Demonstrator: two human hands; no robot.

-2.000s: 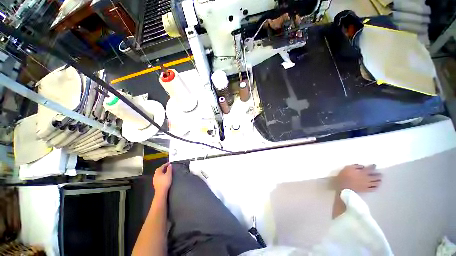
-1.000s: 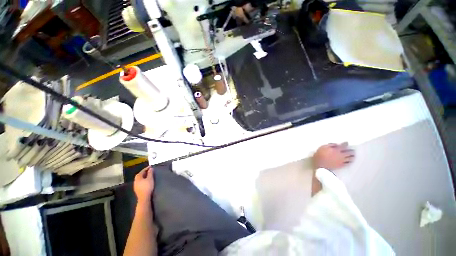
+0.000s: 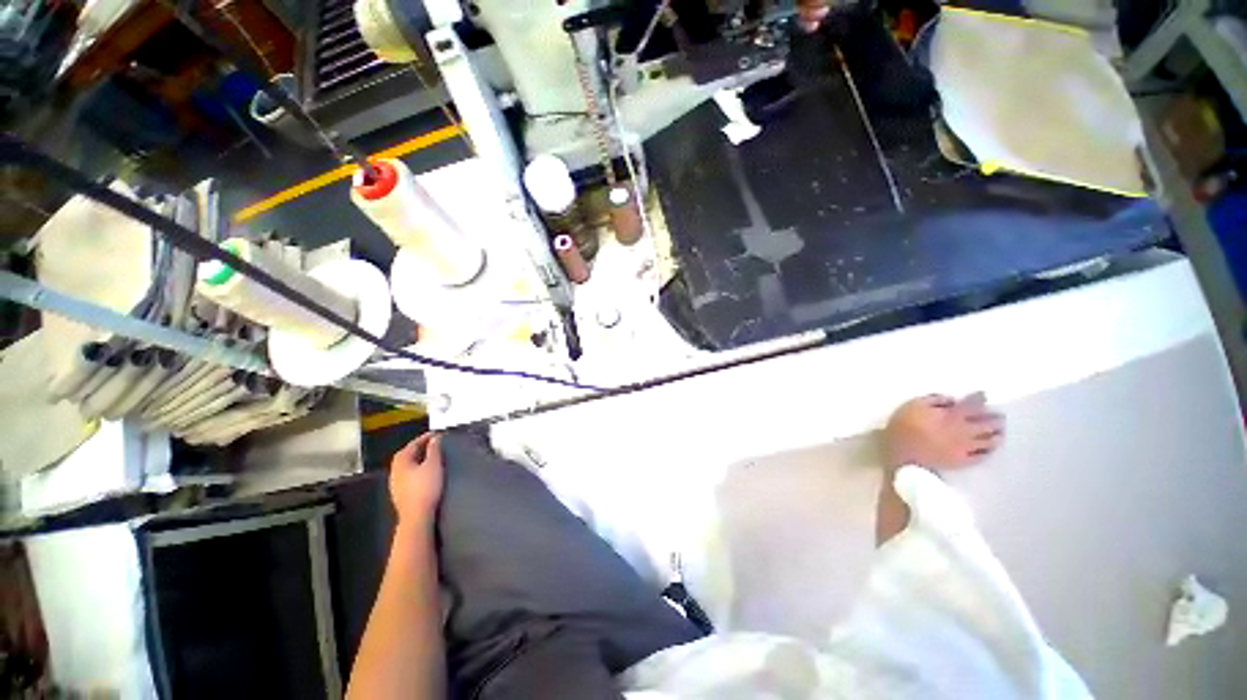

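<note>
My right hand (image 3: pixel 944 432) lies flat, palm down and empty, on the grey-beige tabletop (image 3: pixel 1094 479), close to its white border. My left hand (image 3: pixel 417 473) is at the white table corner beside my dark trouser leg. Its fingers look curled, and whether they grip the corner is unclear. Beyond the table edge stands a white sewing machine (image 3: pixel 547 62). Another person's hand (image 3: pixel 812 14) shows at the top edge by the machine. A cream panel with yellow edging (image 3: pixel 1039 103) lies right of the machine on the black bed cover (image 3: pixel 821 219).
White thread cones with a red top (image 3: pixel 410 212) and a green top (image 3: pixel 267 290) stand left of the machine. A black cable (image 3: pixel 294 317) curves across the left. Stacked panels (image 3: pixel 164 369) lie at far left. A crumpled white scrap (image 3: pixel 1195 610) lies at right.
Both hands keep their places on the table while the camera view shifts. The other person's hand now shows at the top edge. The scrap shows more fully than in the oldest frame.
</note>
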